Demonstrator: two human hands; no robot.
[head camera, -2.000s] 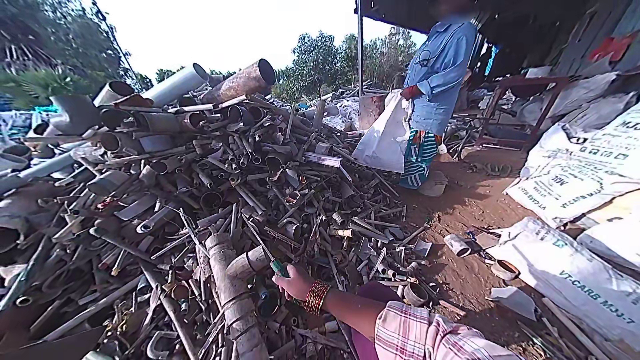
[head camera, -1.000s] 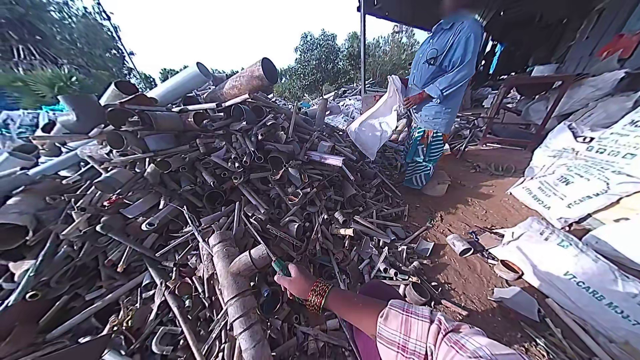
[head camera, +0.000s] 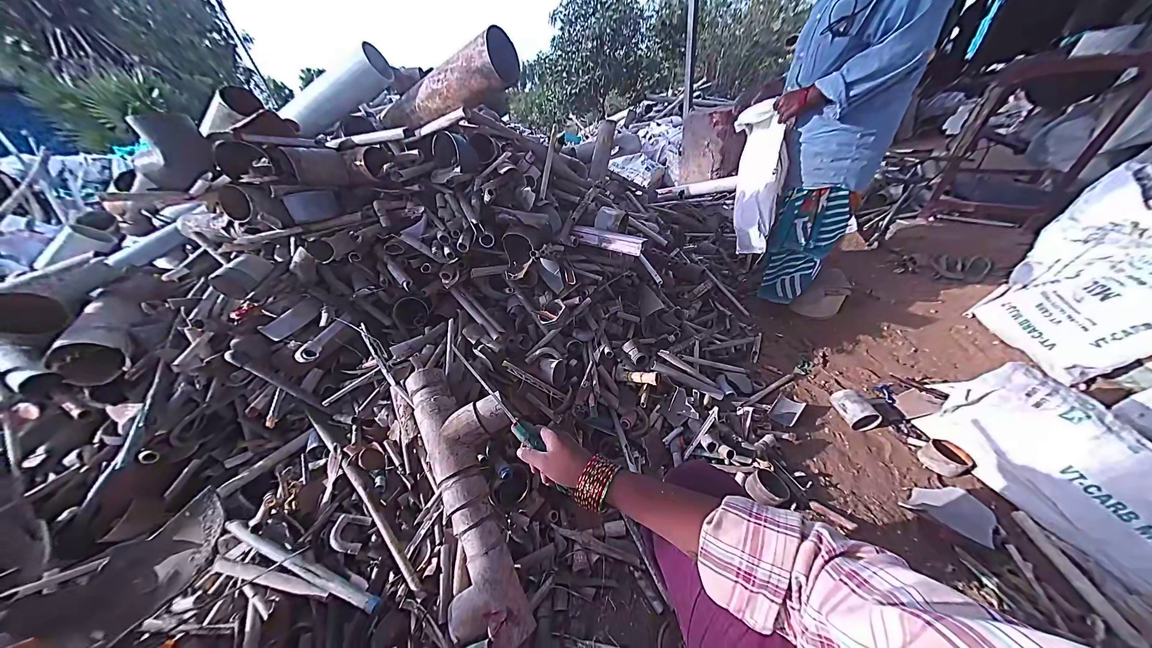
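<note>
My right hand (head camera: 560, 457), with bangles at the wrist and a plaid sleeve behind, is closed around the green handle of a thin tool (head camera: 528, 436). Its slim dark shaft points up and left over the scrap. What kind of tool it is, I cannot tell. Just left of the hand lies a thick branched plastic pipe (head camera: 463, 490) with dark bands around it, its side branch (head camera: 475, 421) close to the shaft. Under and around them spreads a heap of scrap pipes and fittings (head camera: 504, 261). My left hand is out of view.
At the upper right a person in a blue shirt (head camera: 864, 99) stands on the red soil, holding a white sack (head camera: 761, 171). Printed white sacks (head camera: 1035, 450) lie along the right side. Wide pipes (head camera: 463, 76) top the heap, and a brown metal frame (head camera: 972, 153) stands behind.
The other person's white sack, spread out sideways before, now hangs narrower and straighter down. My right hand stays beside the branched pipe with the green-handled tool.
</note>
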